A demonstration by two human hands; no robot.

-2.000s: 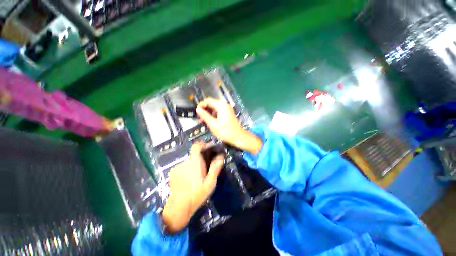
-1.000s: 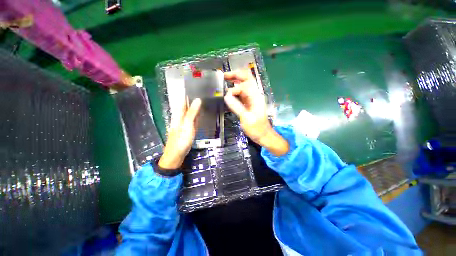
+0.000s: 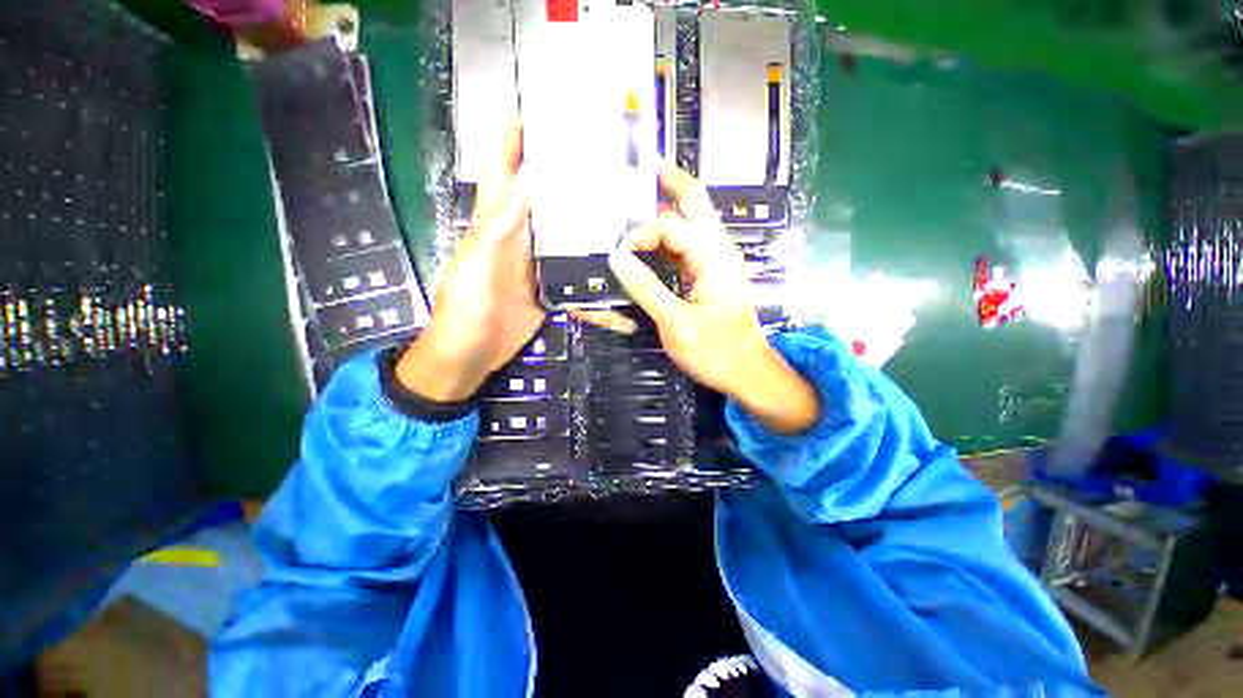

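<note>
An LCD screen module (image 3: 589,150), silver-white back up with a dark end band toward me and a red tab at its far end, is held above the blister tray (image 3: 804,123). My left hand (image 3: 480,303) holds it along its left edge, with fingertips showing under the near end. My right hand (image 3: 702,293) is at its lower right corner, thumb and forefinger at the dark band; whether they pinch anything is unclear. Other screens lie in the tray's far pockets, and dark pieces with small light marks lie in the near part.
A sticker sheet (image 3: 341,177) lies left of the tray, below a pink-wrapped post (image 3: 246,11). Stacked blister trays stand at far left (image 3: 82,259) and far right (image 3: 1206,286). Red pull tabs (image 3: 995,292) and a white slip (image 3: 872,321) lie right of the tray.
The held screen has gone from tilted and foreshortened to facing me, its dark end now nearest me. My right hand has moved to its lower corner. The view has shifted.
</note>
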